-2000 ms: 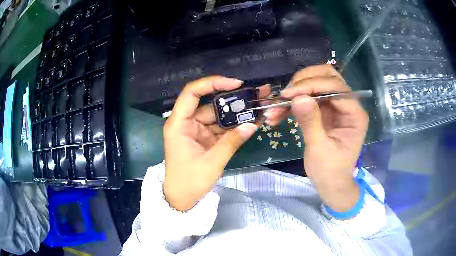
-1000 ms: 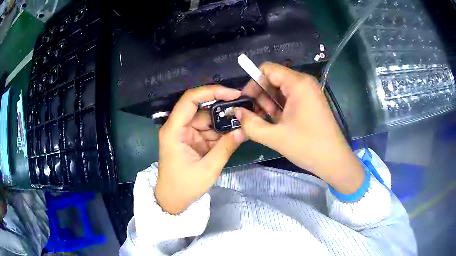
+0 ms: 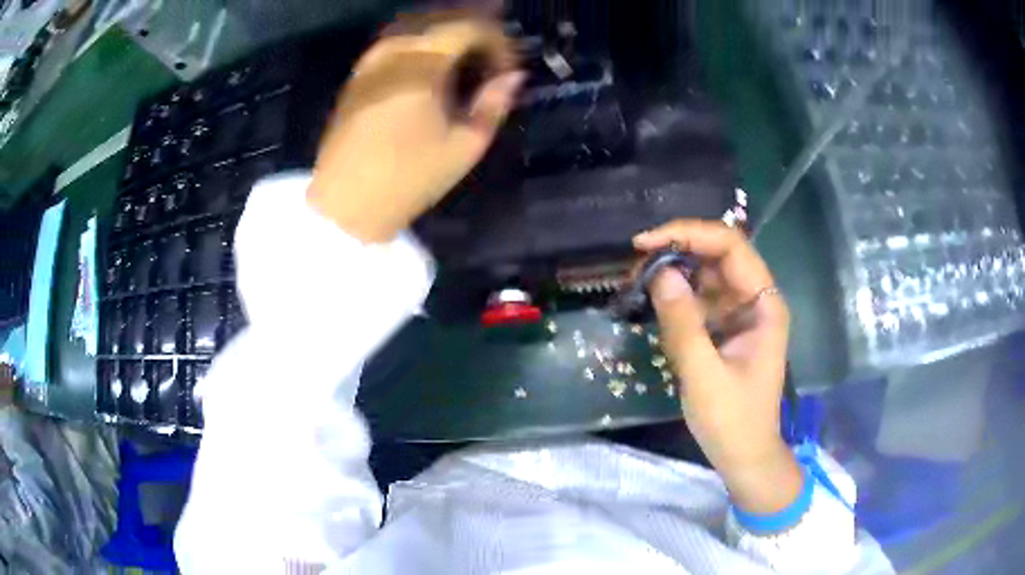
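My right hand holds a small black housing between thumb and fingers, above the front right of the black machine. The housing is blurred and its inside cannot be made out. A short glint at the right fingers may be the tweezers, but it is unclear. My left hand is raised over the machine's back left part, blurred, with fingers curled. Whether it holds anything cannot be seen.
A red button is at the machine's front. Tiny cream bits lie scattered before it. A black blister tray is on the left, a clear blister tray on the right. A translucent hose runs beside the clear tray.
My left hand has let go of the housing and moved up and left over the machine. My right hand now holds the housing and has moved right. The red button has come into view.
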